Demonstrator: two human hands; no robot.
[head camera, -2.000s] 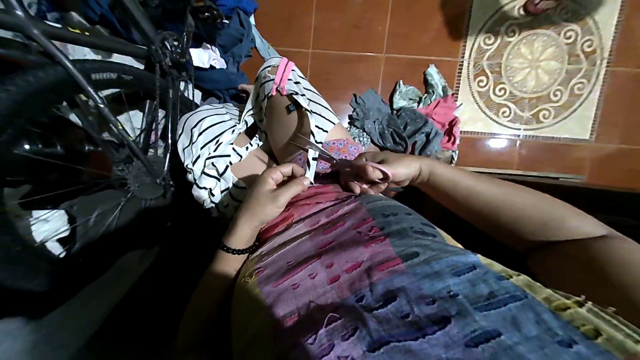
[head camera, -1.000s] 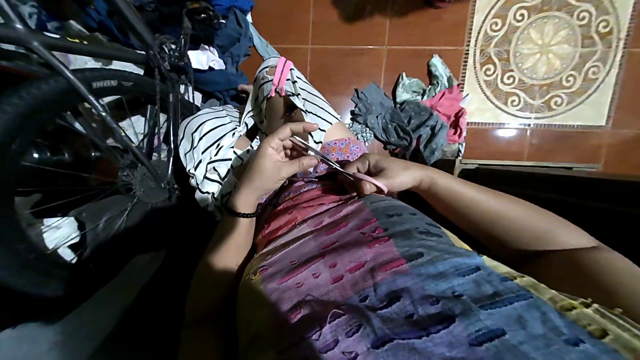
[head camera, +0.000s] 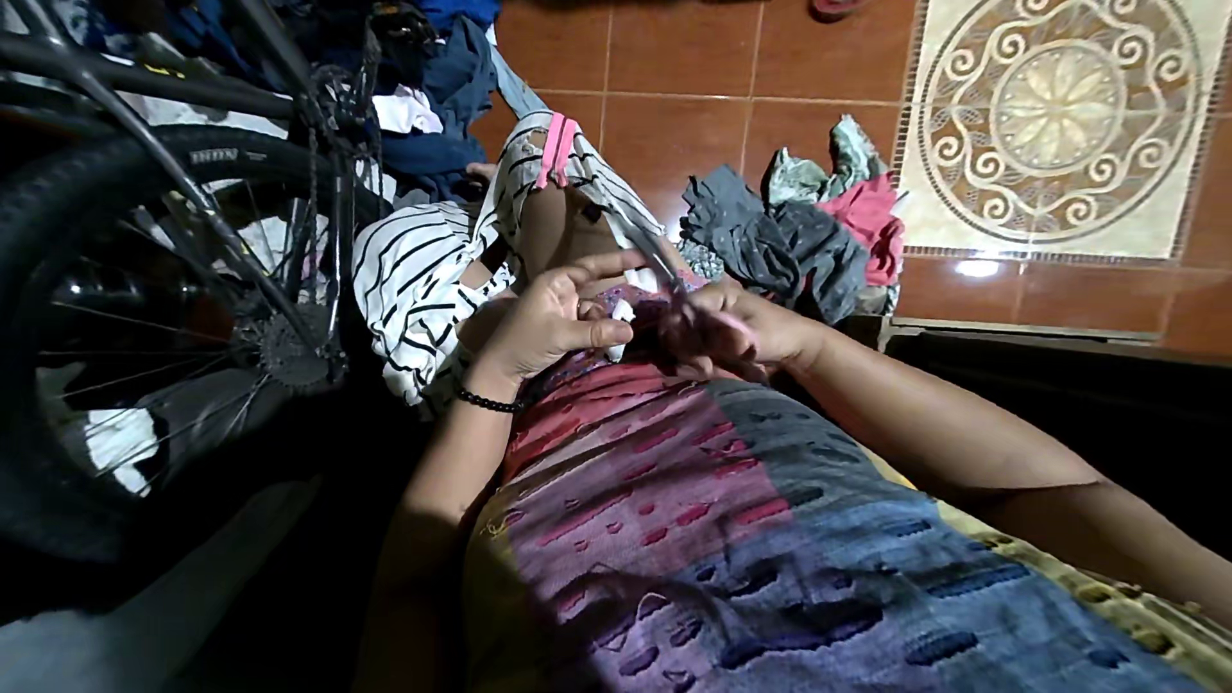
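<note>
My right hand grips a pair of scissors by the pinkish handles, its metal blades pointing up and left, slightly blurred. Near the blades, my left hand has its thumb and forefinger apart. A small white scrap lies by the left thumb tip; whether the hand pinches it I cannot tell. Another white piece shows just below the left forefinger. Striped black-and-white fabric with a pink strip lies over and beside my legs. Patterned cloth is under both hands.
A bicycle wheel and frame stand close on the left. Behind them lies a heap of dark clothes. Grey and pink cloths are piled on the red tile floor, beside a patterned floor panel.
The scissors, held across toward my left fingers one second ago, now point more upward. My left hand has its thumb and forefinger spread, with the white scrap beside the thumb.
</note>
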